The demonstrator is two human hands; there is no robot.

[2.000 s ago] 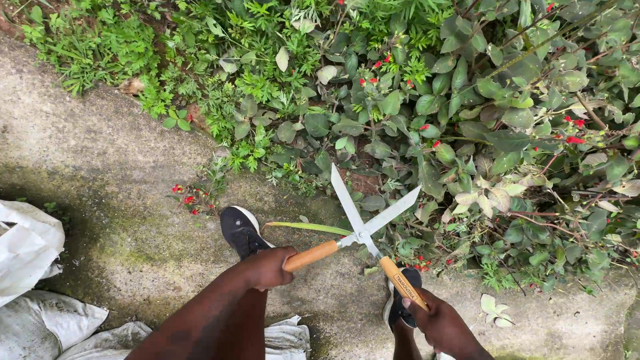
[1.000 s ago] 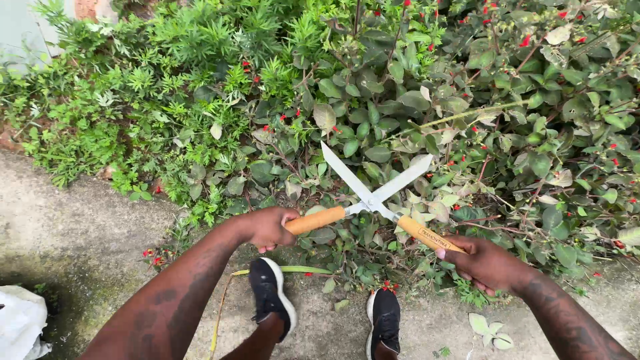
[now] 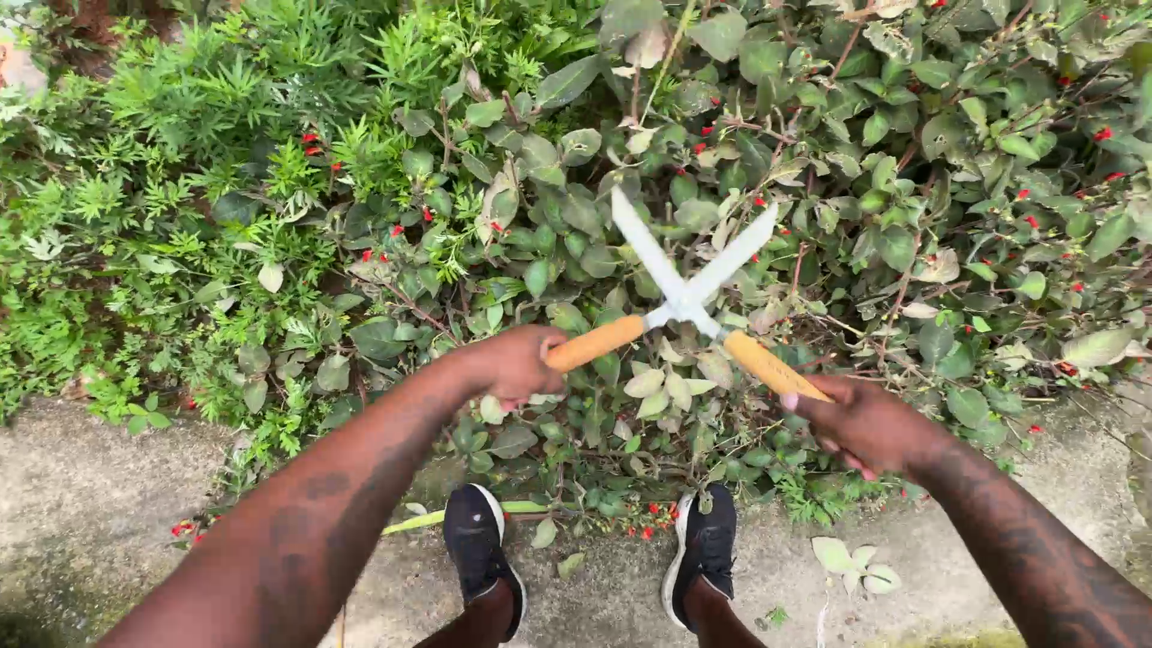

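A pair of hedge shears (image 3: 686,301) with wooden handles is held over the shrub, its two metal blades spread apart in a V that points away from me. My left hand (image 3: 522,367) grips the end of the left handle. The end of the right handle is in my right hand (image 3: 868,423). Beneath and around the blades lies a leafy shrub (image 3: 576,234) with small red flowers. Whether the blades touch any leaves cannot be told.
Feathery bright green plants (image 3: 243,99) grow at the left. My feet in black shoes (image 3: 474,544) stand on a concrete path (image 3: 108,477) at the shrub's edge. A cut leafy sprig (image 3: 855,565) lies on the path at the right, and a long green leaf blade passes by my left shoe.
The shears, held in both hands, have moved from over the path's edge to farther over the shrub. My feet now stand side by side. The white sacks at the left have left the view.
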